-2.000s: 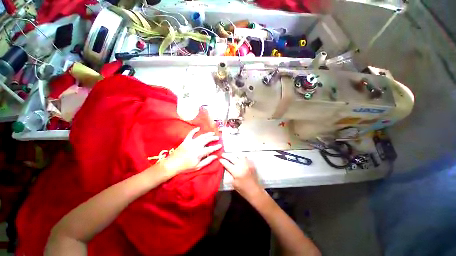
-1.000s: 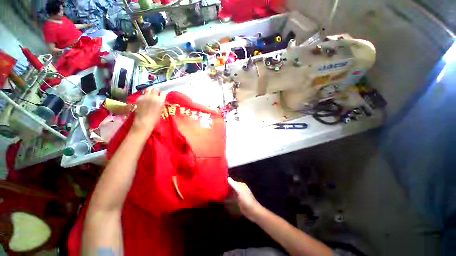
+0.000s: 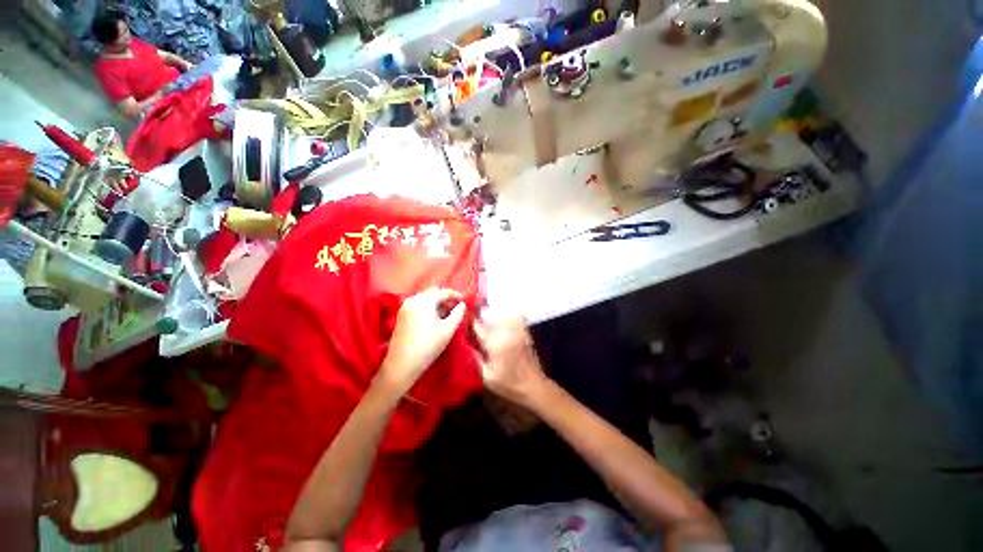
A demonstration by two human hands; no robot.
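Observation:
A large red garment (image 3: 323, 313) with yellow lettering (image 3: 388, 246) lies over the left of the machine table and hangs down over my lap. My left hand (image 3: 424, 332) pinches the cloth near its right edge, thumb and finger together. My right hand (image 3: 504, 350) holds the garment's edge close beside it, fingers curled. Both hands are below the needle area (image 3: 474, 205), where the cloth's upper right edge lies. The cream sewing machine (image 3: 636, 97) marked JACK stands to the right. The exact grip is partly hidden by the fingers.
Dark snips (image 3: 631, 230) and black-handled scissors (image 3: 720, 189) lie on the white table (image 3: 582, 275) right of the hands. Small metal parts (image 3: 792, 192) lie beside the scissors. Yellow-tan strips (image 3: 361, 108) and spools fill the rear tray. A person in red (image 3: 135, 70) sits at the back left.
My left hand has moved from the garment's upper left down to its right edge. My right hand has risen slightly. The lettering now lies flatter, and the view has shifted.

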